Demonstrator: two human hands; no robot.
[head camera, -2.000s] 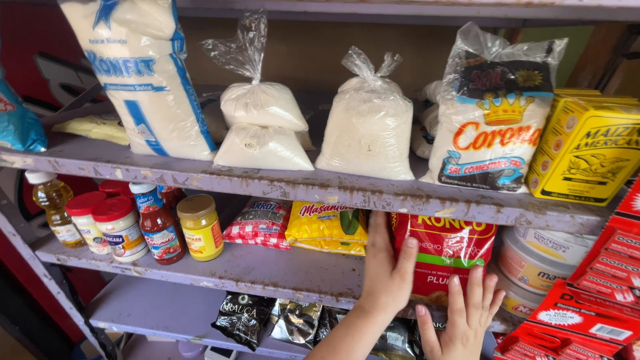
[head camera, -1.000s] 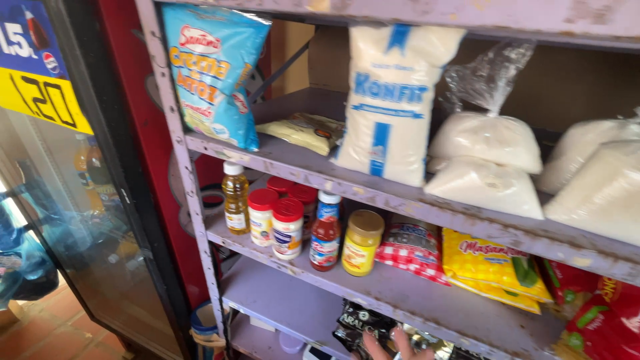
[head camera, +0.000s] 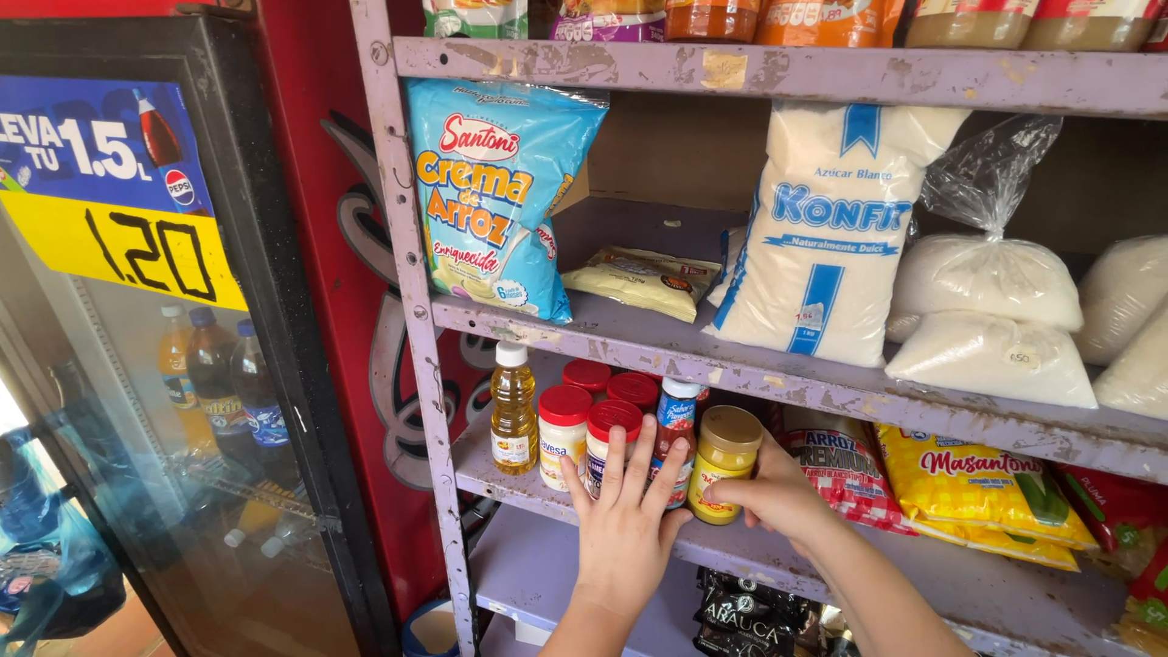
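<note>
My left hand (head camera: 630, 511) is spread flat, its fingers in front of a red-lidded jar (head camera: 613, 433) and a sauce bottle (head camera: 677, 411); whether they touch is hard to tell. My right hand (head camera: 776, 488) grips the right side of a yellow jar with a gold lid (head camera: 721, 465), its thumb across the front; the jar stands on the shelf. Another red-lidded white jar (head camera: 563, 438) and a bottle of yellow oil with a white cap (head camera: 514, 411) stand to the left. More red lids show behind.
Above, the purple metal shelf (head camera: 657, 351) holds a blue cereal bag (head camera: 497, 201), a sugar bag (head camera: 826, 228) and tied clear bags (head camera: 990, 319). Yellow flour packs (head camera: 985, 484) lie right of my hands. Black packets (head camera: 744, 616) sit below. A glass-door cooler (head camera: 210, 438) stands at left.
The view has swung left along the shelves. My hands have left the red packet at the right; the right one now grips the yellow jar, the left is at the jars and sauce bottle.
</note>
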